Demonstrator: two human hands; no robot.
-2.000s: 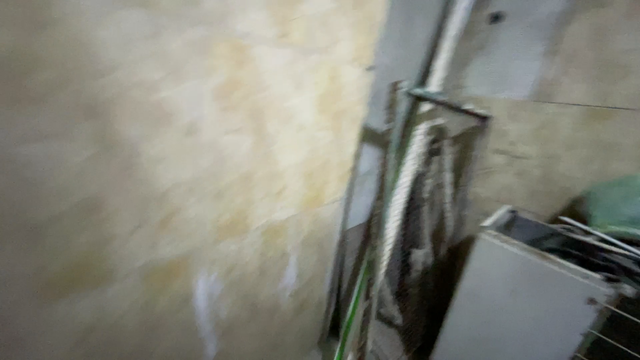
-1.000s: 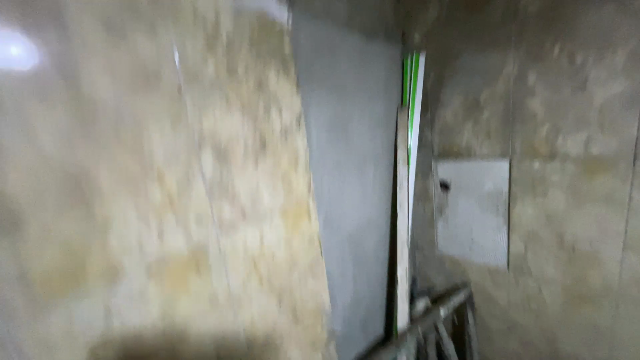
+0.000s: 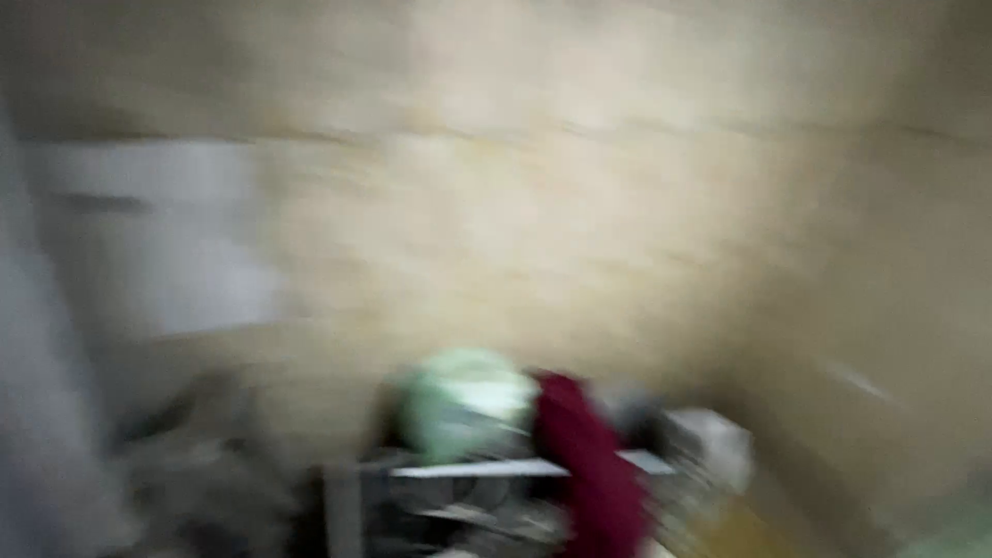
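Neither my left hand nor my right hand shows in the head view, so what they hold or touch is hidden. The view is strongly blurred. A pale green rounded thing, perhaps a plastic bag (image 3: 465,403), rests at the lower middle. Beside it on the right, a dark red cloth (image 3: 593,465) hangs down over a light-coloured edge. Below the green thing lie several dark and grey items (image 3: 480,511), too blurred to name.
A mottled beige wall (image 3: 542,209) fills most of the view, with a pale rectangular patch (image 3: 194,240) at left. Grey, indistinct clutter (image 3: 209,473) stands at lower left. A whitish object (image 3: 713,449) lies right of the red cloth.
The view has swung strongly to the right; the pale wall patch is now at the left. The dark red cloth shows now and in neither earlier frame.
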